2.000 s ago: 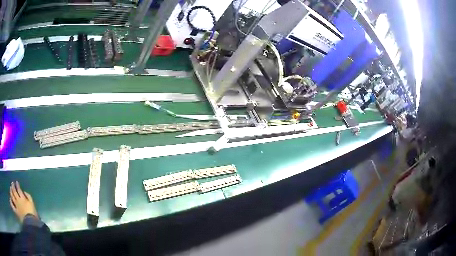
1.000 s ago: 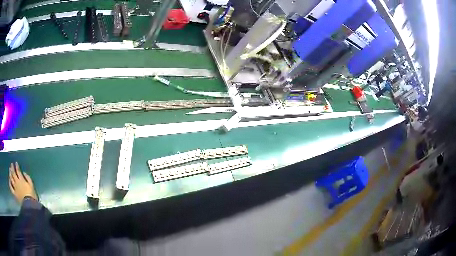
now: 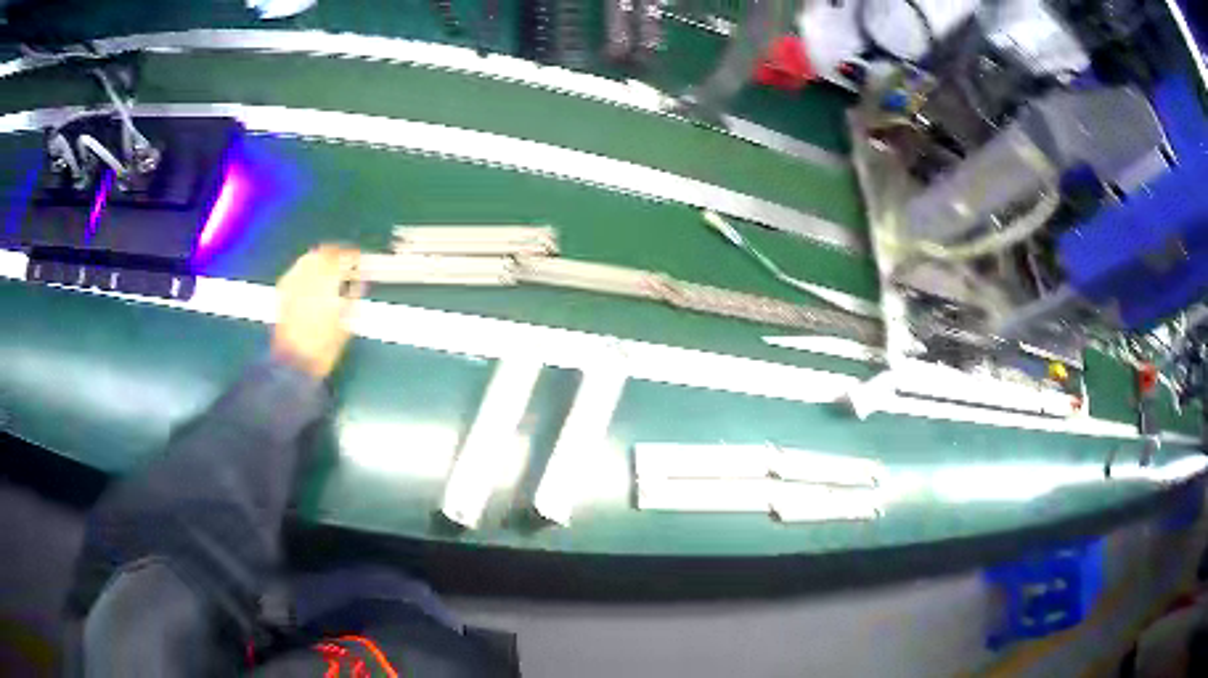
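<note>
My left hand, bare and blurred, reaches over the rail from the lower left. Its fingers close on the left end of a carrier strip, which lies flat in line with other carrier strips running right toward the machine. One more carrier strip lies just behind it. Nearer the front, two thicker-looking bars stand side by side, slanted across the bench, and a group of several strips lies to their right. My right hand is not in view.
A black box with a purple glow sits at the left behind the rail. A machine stands at the right, with a red bin behind. A thin white and green tool lies before the machine. A blue stool is on the floor.
The view has swung left, bringing the purple-lit box into sight. My left hand has moved from lying flat on the bench's front left to the left end of the strip row.
</note>
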